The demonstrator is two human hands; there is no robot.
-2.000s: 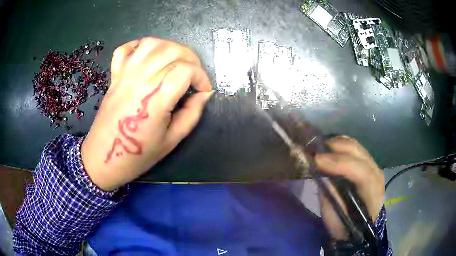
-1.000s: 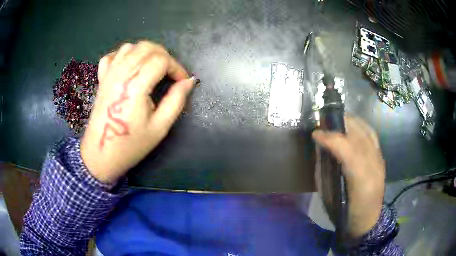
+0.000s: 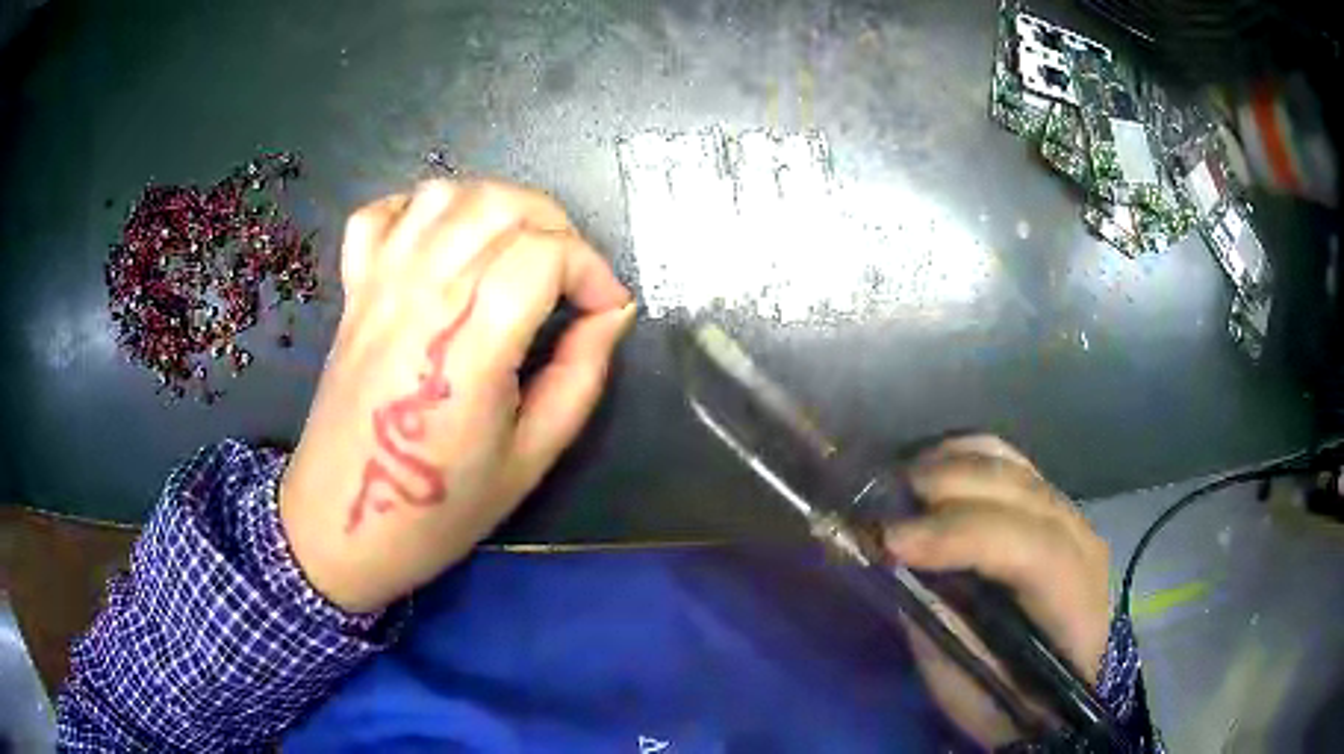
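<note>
My left hand, with a red mark on its back, has thumb and index fingertips pinched together at the lower left corner of a glare-whitened circuit board. Whatever lies between the fingertips is too small to tell. A second whitened board lies right beside it. My right hand is blurred and holds a dark soldering iron. Its pale tip and a thin bent silver tube point up-left, just below the boards and right of my left fingertips.
A heap of tiny red-black wired components lies at the left. Overlapping green-silver boards lie at the upper right, near an orange-white cylinder. A black cable hangs at the lower right. The bench edge runs in front of me.
Since one second ago, the iron has swung from the right to near my left fingertips. The two boards appear further left and side by side, and my left hand has moved right and down.
</note>
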